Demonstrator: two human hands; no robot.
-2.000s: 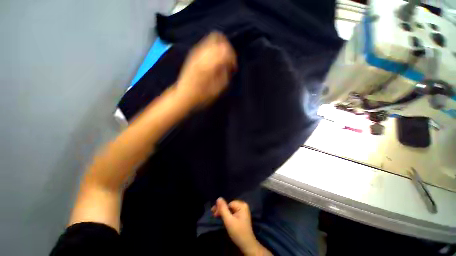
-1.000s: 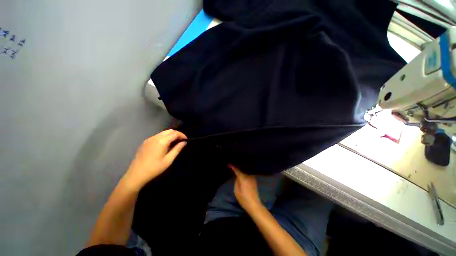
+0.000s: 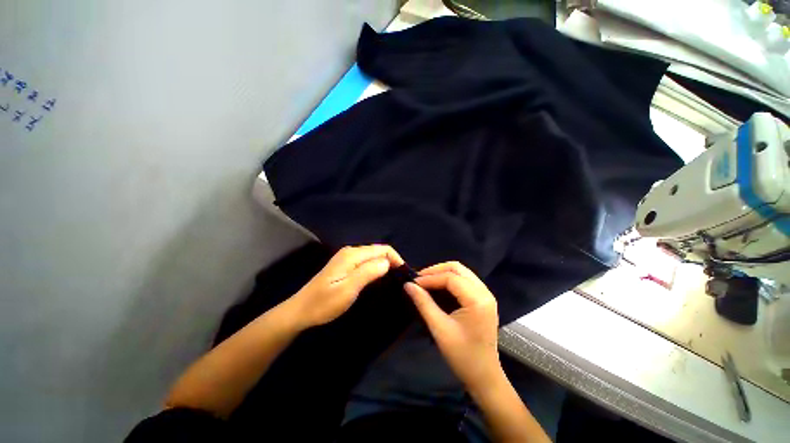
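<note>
A very dark navy garment panel (image 3: 485, 130) lies over the machine table and hangs over the front edge toward the lap. My left hand (image 3: 351, 281) pinches the cloth's edge at the table's front. My right hand (image 3: 455, 303) pinches the same edge just to the right, its fingertips almost touching the left ones. The cloth's right part reaches the needle area under the cream-white sewing machine head (image 3: 706, 186), beside a bright light. The presser foot is hard to make out in the glare.
Slim grey snips (image 3: 735, 387) lie on the white table (image 3: 606, 346) at the right. A black pad (image 3: 737, 299) is on the bed under the arm. A grey wall (image 3: 130, 173) with blue handwriting stands at the left. White material (image 3: 684, 39) lies behind.
My right hand has come up from under the cloth and pinches its edge. My left hand has moved right, beside it. The straight edge line toward the needle no longer shows taut.
</note>
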